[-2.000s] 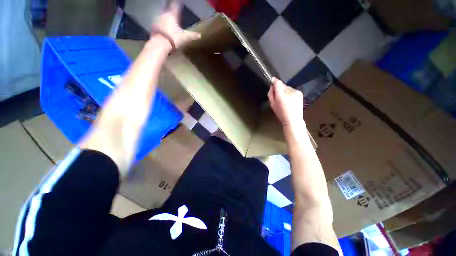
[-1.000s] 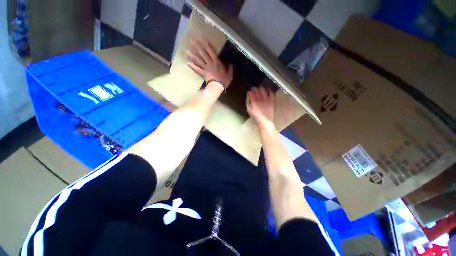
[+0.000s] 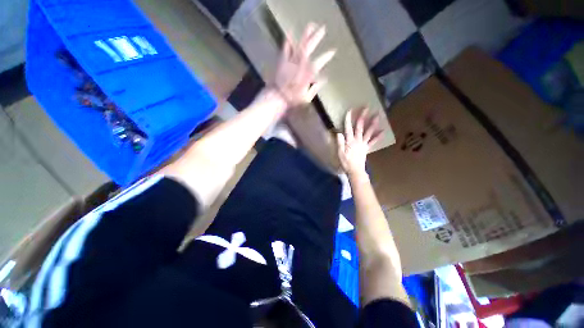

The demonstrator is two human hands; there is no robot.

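Observation:
A brown shipping carton [image 3: 342, 61] stands in front of me at the upper middle. Its pale flaps lie folded inward, with a narrow dark gap between them. My left hand [image 3: 300, 69] is over the left flap with its fingers spread, and it is blurred. My right hand [image 3: 360, 138] is at the near right end of the flaps with its fingers spread. Neither hand grips anything. Whether the palms touch the cardboard is hard to tell. The carton's lower part is partly hidden by my hands and body.
A blue turnover crate [image 3: 173, 77] with small mixed goods inside is tilted at the left. A large printed carton [image 3: 474, 224] with a dark band lies at the right. Flat cardboard [image 3: 38, 154] is at the far left. Checkered floor [image 3: 448, 38] shows at the top.
The carton was open, with my hands on its edge and then inside on the flaps. Now the flaps are folded over the opening and both hands are above them, fingers spread.

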